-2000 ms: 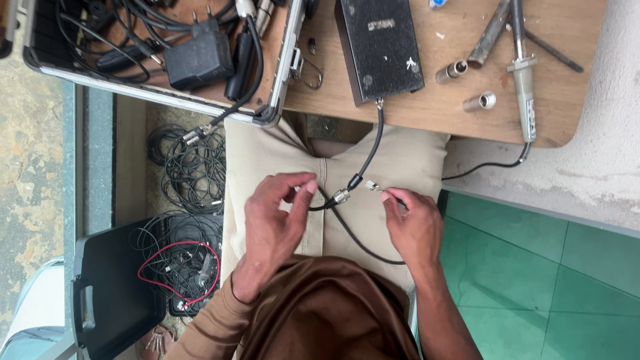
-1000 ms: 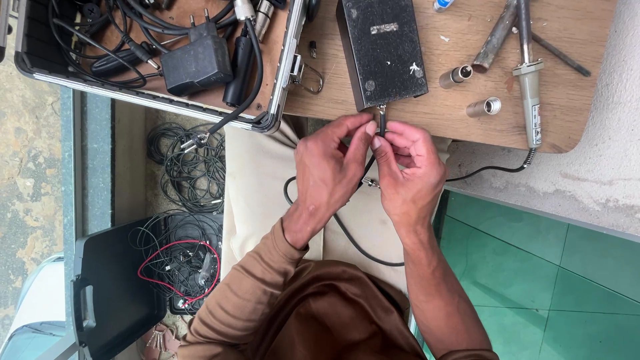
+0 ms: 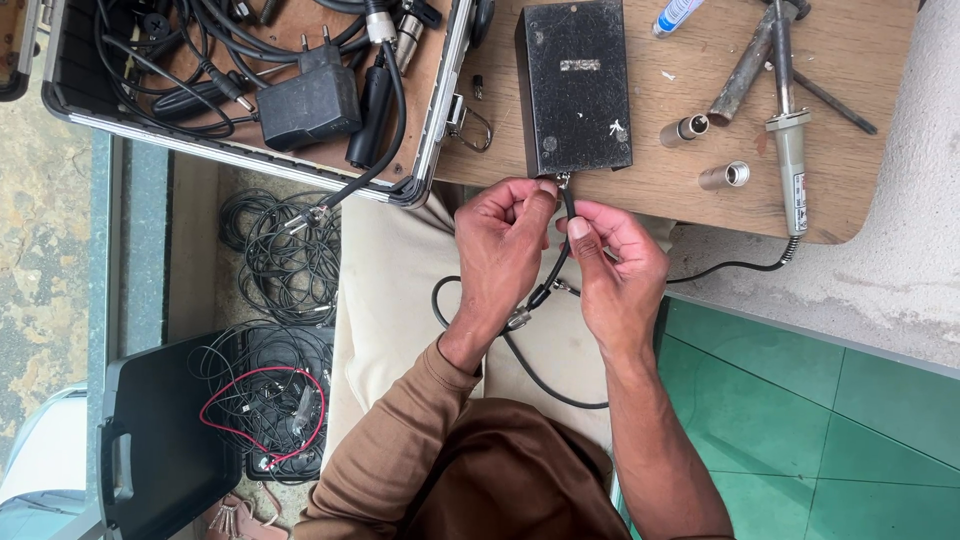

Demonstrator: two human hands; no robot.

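Note:
A black cable runs down from a small metal connector end at the lower edge of a black metal box. My right hand pinches this cable between thumb and fingers. My left hand has thumb and forefinger together beside the connector end; whether they grip anything is hidden. Lower on the cable, near my left wrist, hangs a silver connector part. Another bare cable end lies close to it, over my lap. The cable loops across my beige trousers.
A soldering iron, metal rods and two metal connector shells lie on the wooden board. An open case holds cables and a power adapter. Below left are coiled cables and an open black plastic case.
My hands were apart over my lap two seconds ago. They have since come together on the cable at the box's lower edge, and the right hand now sits slightly lower than one second ago.

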